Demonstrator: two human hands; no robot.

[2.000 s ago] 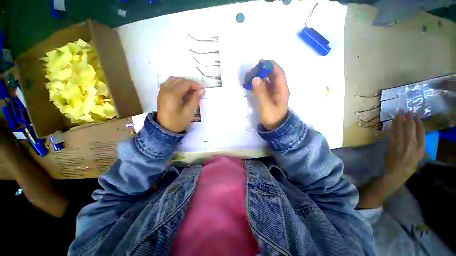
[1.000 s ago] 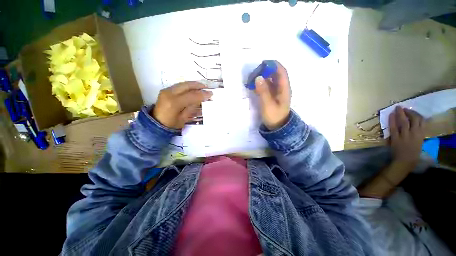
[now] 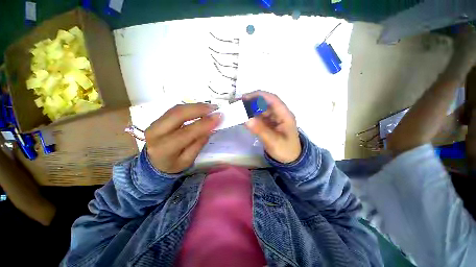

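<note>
My right hand (image 3: pixel 276 128) holds a blue battery pack (image 3: pixel 257 106) by its sides, with its dark round end showing. My left hand (image 3: pixel 182 136) pinches a white piece (image 3: pixel 232 116) between thumb and fingers. The white piece reaches from the left fingertips to the pack and meets it; whether it is stuck on cannot be told. Thin dark leaded parts (image 3: pixel 224 65) lie in a column on the white work sheet (image 3: pixel 287 62), beyond my hands. Another blue pack (image 3: pixel 329 57) with a thin lead lies at the sheet's far right.
An open cardboard box (image 3: pixel 110 68) full of yellow pieces (image 3: pixel 62 75) stands at left. Several blue packs (image 3: pixel 26 146) lie beside it. Another person's arm (image 3: pixel 436 99) reaches over the bench at right. A green surface with blue packs runs along the far edge.
The blue pack has come nearer my body and towards my left hand. The white piece now spans between my hands. The other person's arm at right has moved farther over the bench.
</note>
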